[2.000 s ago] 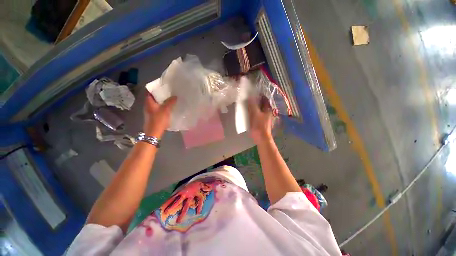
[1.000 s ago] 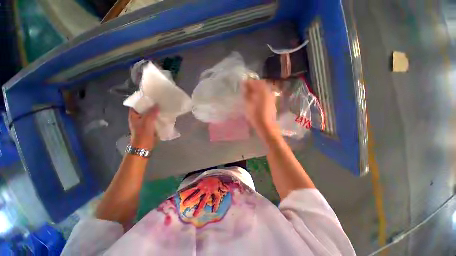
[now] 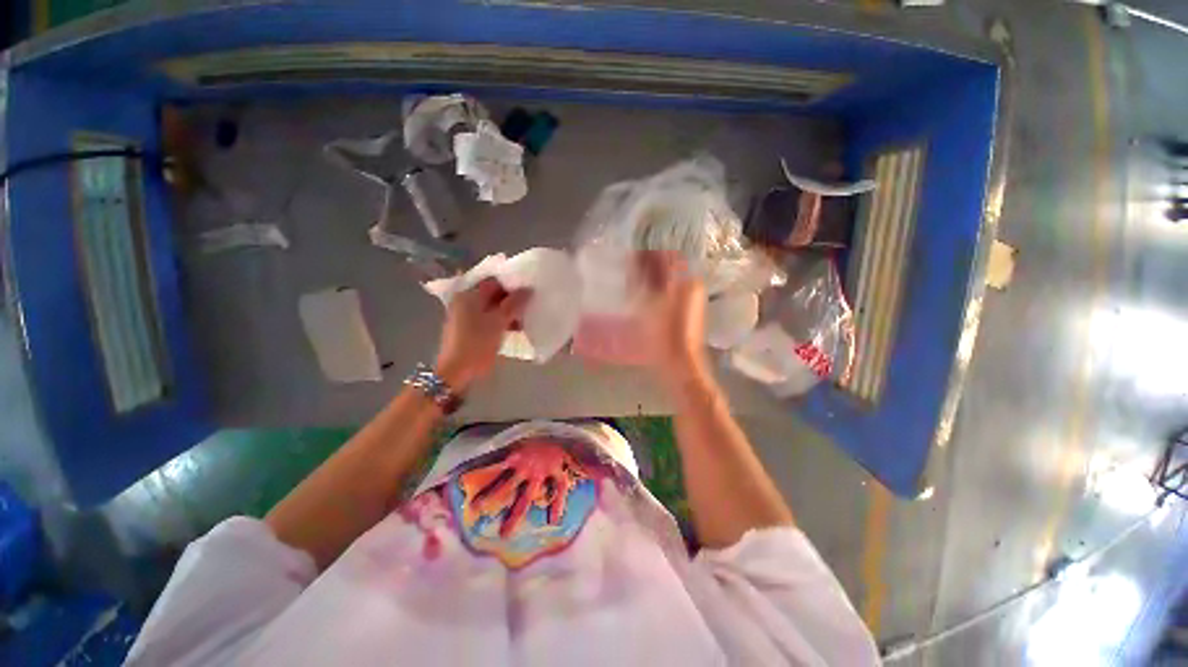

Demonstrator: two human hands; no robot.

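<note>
My left hand [image 3: 482, 323] is closed on white pieces [image 3: 550, 289] that lie fanned out over the front middle of the grey tabletop [image 3: 508, 397]. My right hand [image 3: 667, 293] is blurred, at the near side of a clear plastic bag [image 3: 625, 215]. A white bundle [image 3: 684, 224] shows in the bag. Whether my right fingers grip anything cannot be told. A pink sheet [image 3: 610, 339] lies flat between my hands, partly covered by the white pieces and my right hand.
Blue panels [image 3: 521, 42] enclose the table. A bag with red print [image 3: 818, 332] and a dark box [image 3: 788, 219] lie at the right end. Crumpled scraps [image 3: 489, 159] lie at the back left, a pale card [image 3: 341, 335] at the left.
The view has shifted, showing more of the table's left. My left hand has moved right with the white pieces, close to the plastic bag. My right hand stays by the bag.
</note>
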